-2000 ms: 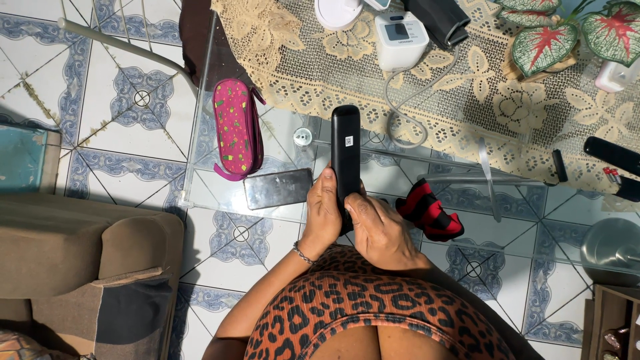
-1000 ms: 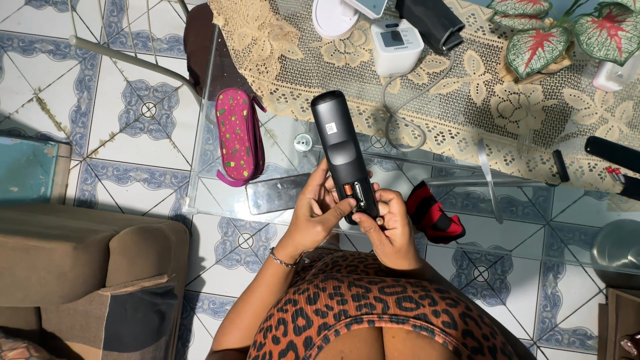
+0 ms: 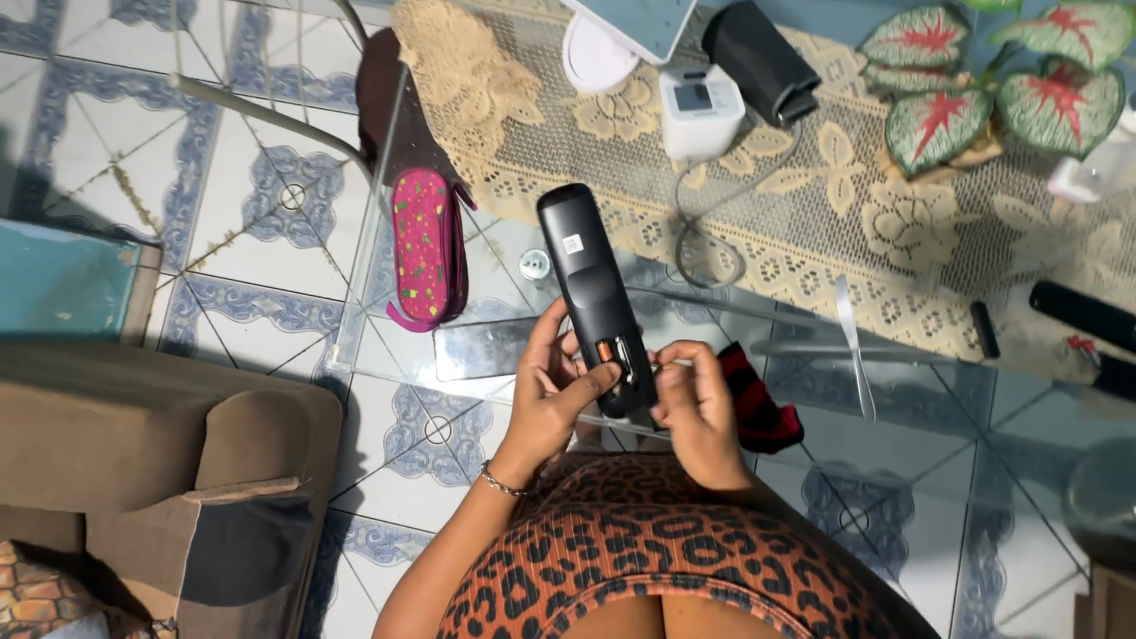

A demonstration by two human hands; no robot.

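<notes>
A black remote control (image 3: 593, 275) lies back side up in my left hand (image 3: 559, 390), its battery compartment uncovered. An orange-and-black battery (image 3: 605, 351) shows in the compartment, with my left thumb pressing beside its lower end. My right hand (image 3: 697, 408) is at the remote's lower right edge, fingers bent together; whether something small is pinched there cannot be told. Under the glass tabletop's near edge, or on it, a dark phone (image 3: 488, 349) lies left of my hands. A red and black cloth item (image 3: 761, 404) is just right of my right hand.
On the glass table (image 3: 355, 311) are a pink pencil case (image 3: 429, 248), a small round jar (image 3: 534, 264), a table knife (image 3: 855, 351) and a lace cloth (image 3: 790, 213). A blood pressure monitor (image 3: 701, 111), its cuff (image 3: 761, 62) and a potted plant (image 3: 941, 115) stand farther back. A brown sofa (image 3: 106, 426) is at left.
The remote has tilted from nearly upright in view, and its battery compartment has come into sight. My right hand has moved from the compartment to the remote's right edge.
</notes>
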